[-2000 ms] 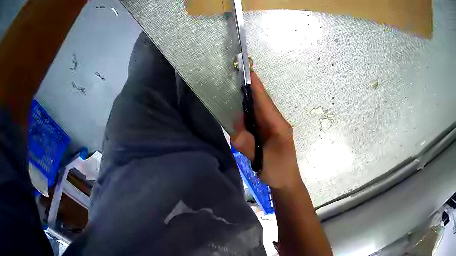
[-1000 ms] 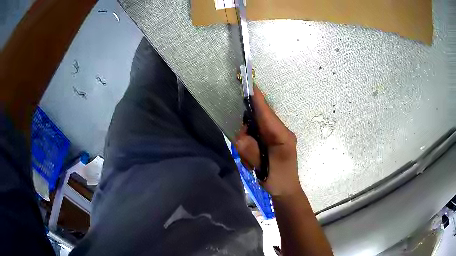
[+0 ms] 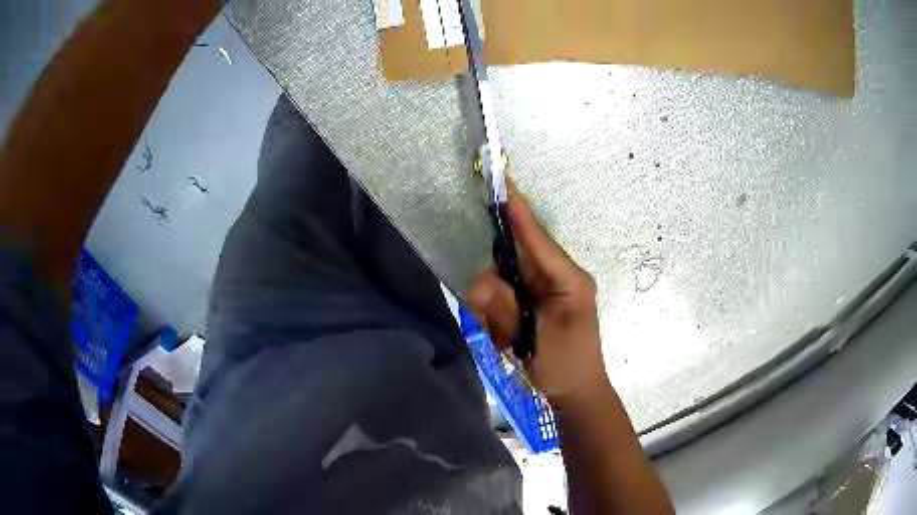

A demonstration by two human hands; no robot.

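My right hand (image 3: 548,302) is shut on the black handles of the tailor's shears (image 3: 488,131). Their long silver blades look closed or nearly so and point up to the top edge of the view, over the brown card pattern (image 3: 654,35). A white strip (image 3: 442,24) lies beside the blades on the card, cut off by the top edge. A smaller white piece (image 3: 388,12) lies to its left. My left forearm shows at the upper left, but my left hand is beyond the top edge.
The speckled pale table (image 3: 603,201) has its near edge running diagonally beside my dark-clothed legs. A white scrap (image 3: 352,446) lies on the clothing. Blue slatted baskets (image 3: 101,322) stand low on the left and below the table. Thread bits lie on the grey floor.
The card and table have shifted lower in view, and the white strip and smaller piece have come into view. My right hand still holds the shears, slightly lower in view.
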